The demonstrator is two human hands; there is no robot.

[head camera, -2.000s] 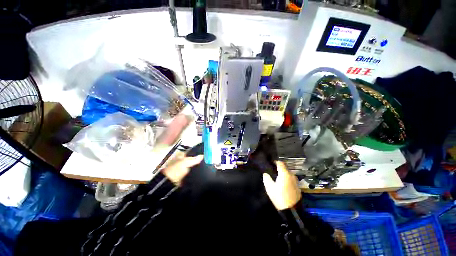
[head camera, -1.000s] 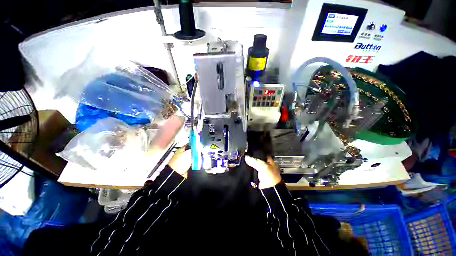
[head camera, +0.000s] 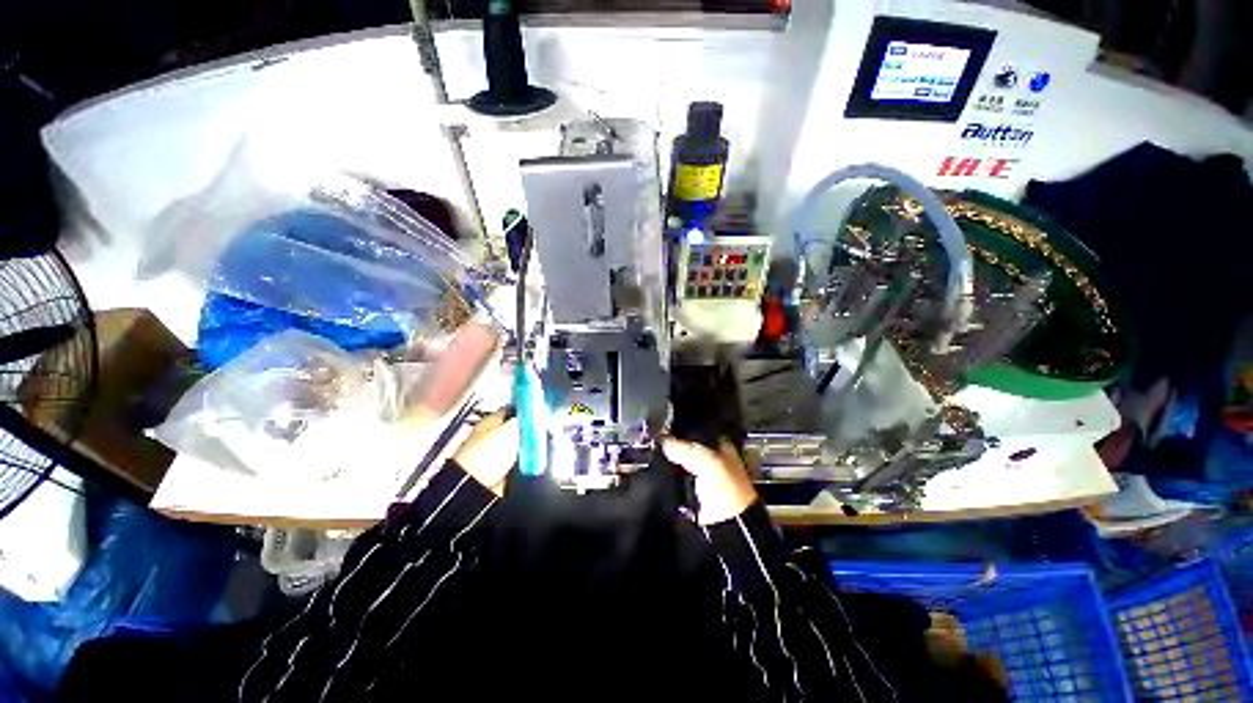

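Observation:
The button sewing machine head [head camera: 591,254] stands upright at the centre, lit at its button clamp and needle area [head camera: 598,460]. A black garment [head camera: 584,563] lies under the clamp and spreads down over the lap. My left hand [head camera: 488,451] is at the left of the clamp, on the garment, its fingertips partly hidden beside the machine. My right hand [head camera: 712,478] holds the garment's edge just right of the clamp. The dark cloth blends with the sleeves, so its edges are hard to tell.
Clear plastic bags [head camera: 275,405] and a thin dark tool [head camera: 440,446] lie left. The automatic button feeder [head camera: 893,446], green feeder bowl [head camera: 1086,364] and control box [head camera: 879,151] are right. A black bottle [head camera: 700,172] stands behind. Blue crates [head camera: 1037,604] are below right; a fan [head camera: 41,343] is far left.
My right hand has moved inward, closer to the clamp, since the earliest frame. My left hand stays left of the clamp. The view has shifted slightly.

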